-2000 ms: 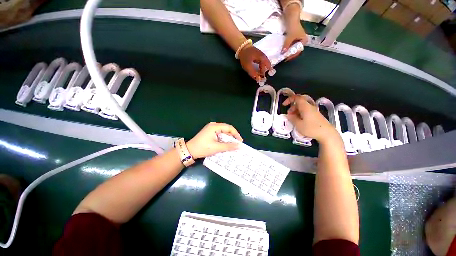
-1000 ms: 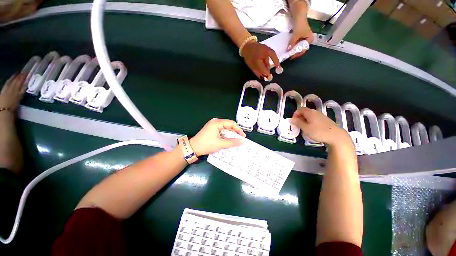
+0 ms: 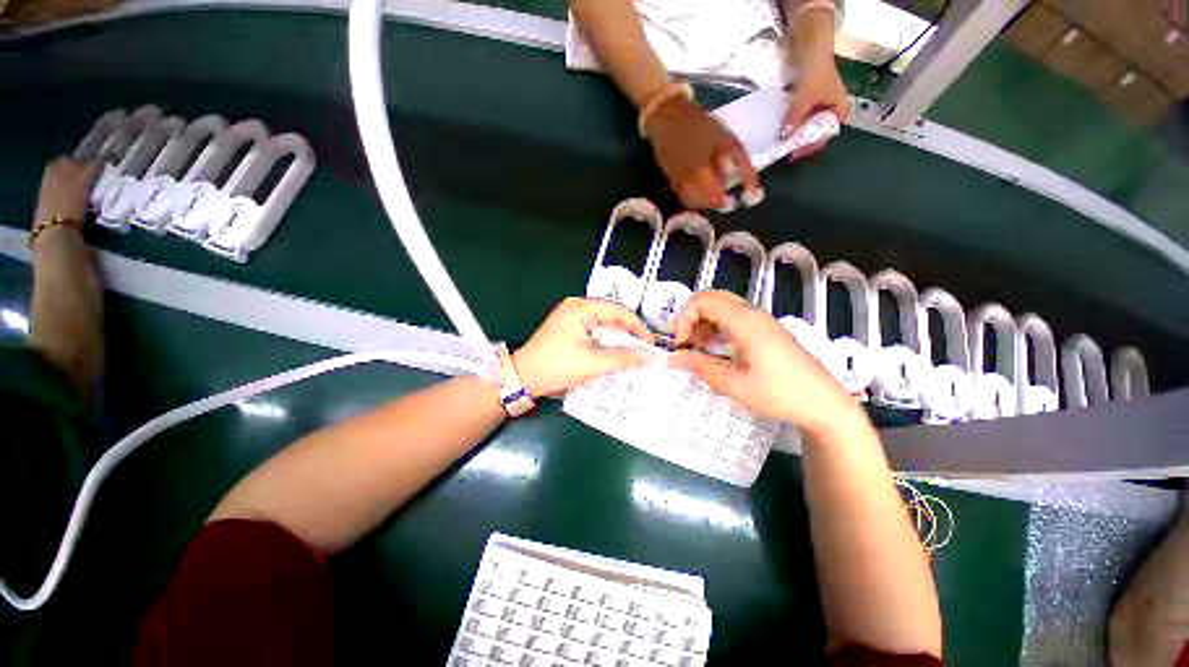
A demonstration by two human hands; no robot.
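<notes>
My left hand (image 3: pixel 574 349) grips the upper left edge of a label sheet (image 3: pixel 678 420), a white sheet with rows of small dark marks, held over the near belt rail. My right hand (image 3: pixel 746 354) is at the sheet's top edge, its fingertips close to the left fingertips. Whether a label is between them cannot be told. White plastic housings (image 3: pixel 790 280) with long open loops and round discs lie in a row on the dark green conveyor belt (image 3: pixel 456 156), just beyond my hands. My right hand partly hides some of them.
A stack of label sheets (image 3: pixel 587 610) lies on the near bench. A white hose (image 3: pixel 398 196) arches at left. Another person's hands (image 3: pixel 704 154) hold a white strip across the belt. Another hand (image 3: pixel 65 196) touches housings at far left. Rubber bands (image 3: pixel 928 515) and bubble wrap (image 3: pixel 1095 573) lie at right.
My right hand has moved left from a housing's disc to the sheet's top edge. The near housings have shifted left. The far left person's hand has come in and reached the housings there.
</notes>
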